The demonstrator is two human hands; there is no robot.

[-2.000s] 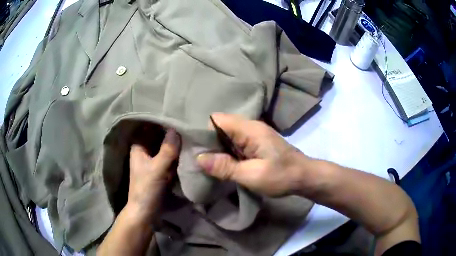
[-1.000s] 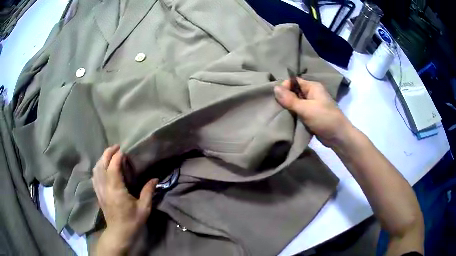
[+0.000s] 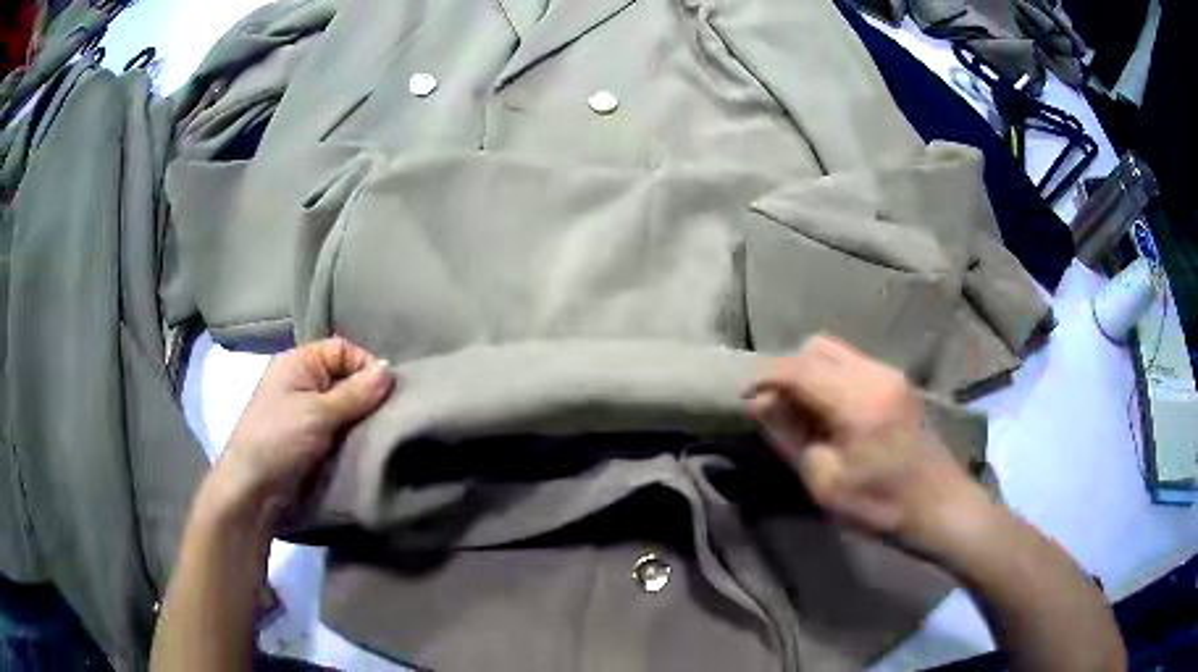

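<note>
A grey-beige double-breasted jacket [image 3: 526,250] lies in front of me, its lower edge lifted and folded into a dark opening. Two round metal buttons [image 3: 602,101] show on its front. My left hand [image 3: 309,400] pinches the left end of the raised hem. My right hand [image 3: 841,433] is at the right part of the hem, blurred, its fingers curled at the cloth. No snips can be made out in it. Below lies more jacket cloth with a shiny button [image 3: 650,572].
Other beige jackets [image 3: 72,302] lie at the left. Dark cloth [image 3: 946,125] lies under the jacket at upper right, beside black hangers [image 3: 1051,138]. A grey metal cylinder [image 3: 1114,204], a white thread cone [image 3: 1125,299] and a pale booklet [image 3: 1167,420] stand or lie at the right table edge.
The view has shifted left, so the jacket appears further right. The hem is now held level between both hands. The dark pointed tool seen earlier in my right hand no longer shows.
</note>
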